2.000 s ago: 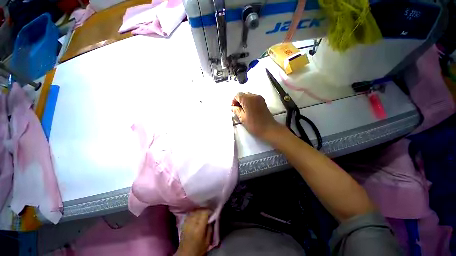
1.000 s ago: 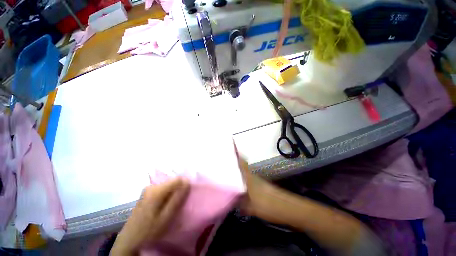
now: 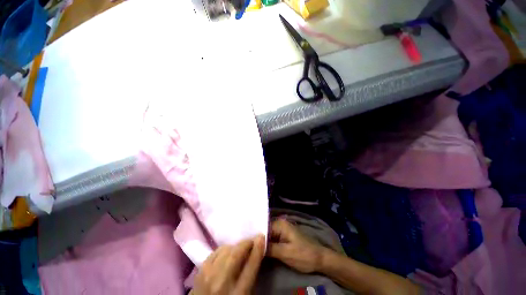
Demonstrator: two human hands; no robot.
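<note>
A pink garment panel (image 3: 228,190), washed white under the lamp, lies over the table's front edge and hangs down toward my lap. My left hand (image 3: 230,266) grips its lower end. My right hand (image 3: 288,245) is beside it at the panel's right edge, with the fingertips closed on that edge. The black tailor's shears (image 3: 312,66) lie on the table right of the panel. Only the lowest metal parts of the sewing machine (image 3: 219,8) show at the top edge.
A small yellow box (image 3: 310,7) is behind the shears. A tool with a pink-red tail (image 3: 409,47) lies at the table's right end. Pink pieces (image 3: 23,147) drape over the left edge, near a blue bin (image 3: 22,29). More pink cloth (image 3: 424,150) hangs at right.
Both hands have moved down toward my lap and come together at the panel's lower end. The panel is drawn out lengthwise. The view has tilted down, so the machine head is mostly out of frame.
</note>
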